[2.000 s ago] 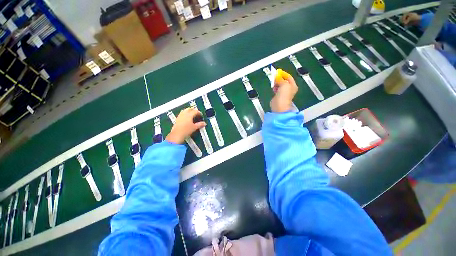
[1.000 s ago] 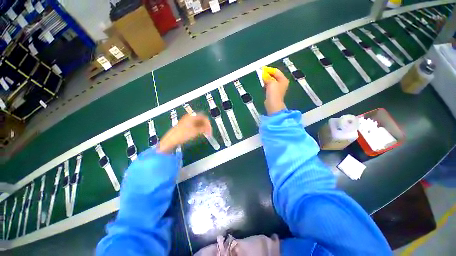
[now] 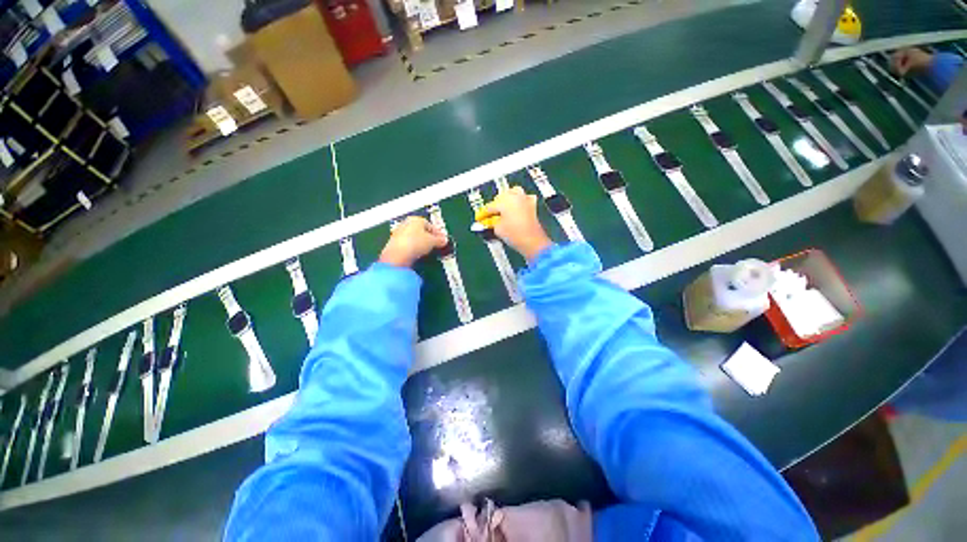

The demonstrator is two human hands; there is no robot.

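Note:
Smartwatches with pale straps and dark square faces lie across the green conveyor belt, one of them [image 3: 615,182] to the right of my hands. My right hand [image 3: 516,220] holds a small yellow item [image 3: 489,217] with a white tip. The tip is over a watch [image 3: 500,257], near its face. My left hand [image 3: 411,241] is just left of it, its fingertips at the upper part of another watch [image 3: 457,284]. Whether the left fingers grip that watch or only touch it cannot be told.
To the right on the bench are a tan container [image 3: 713,304] with a white ring on top, a red tray [image 3: 840,330] with white pieces, a white square [image 3: 751,369] and a bottle [image 3: 889,193]. Another person's hand [image 3: 910,61] is at the far right of the belt.
My right hand has moved left and down with the yellow item, closer to my left hand. My left hand has moved slightly right and up. The view has shifted slightly.

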